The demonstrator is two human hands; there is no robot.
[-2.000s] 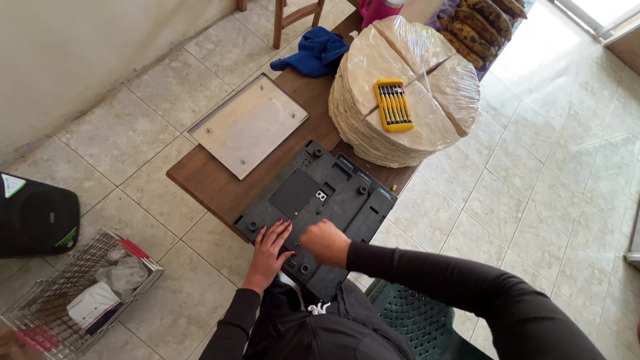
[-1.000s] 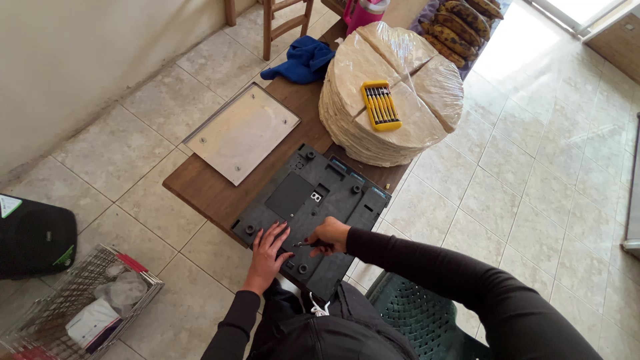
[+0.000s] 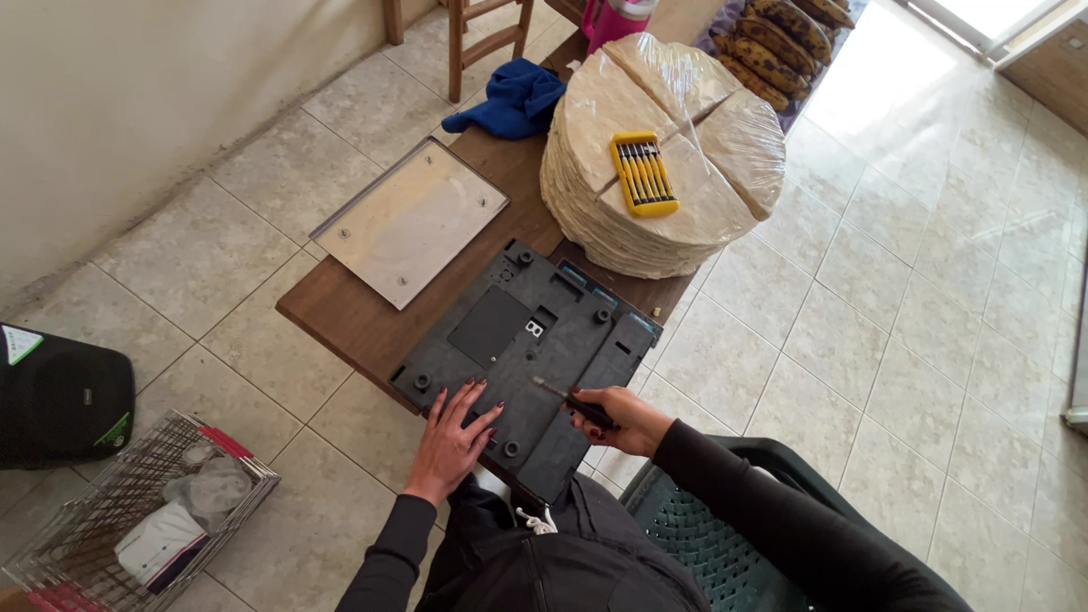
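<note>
A black plastic equipment housing (image 3: 544, 357) lies underside up on the wooden table's near end, its round feet showing. My left hand (image 3: 455, 433) rests on its near left part with the fingers spread, holding nothing. In my right hand (image 3: 619, 418) is a screwdriver (image 3: 557, 391) with a dark handle, its metal shaft pointing left over the housing; whether the tip touches cannot be told. A yellow case of precision screwdrivers (image 3: 646, 174) sits on a plastic-wrapped stack of flat round tortillas (image 3: 586, 221) beyond the housing.
A metal panel (image 3: 412, 225) lies on the table's left edge. Behind are a blue cloth (image 3: 514, 100), a pink tumbler (image 3: 614, 25) and ripe plantains (image 3: 769, 47). Left on the floor stand a wire basket (image 3: 255, 493) and a black speaker (image 3: 64, 399). A green plastic chair (image 3: 697, 527) is near my right arm.
The screwdriver in my right hand, lower and nearer my left hand one second ago, has lifted away to the right, and its shaft now shows. My left hand stays on the housing.
</note>
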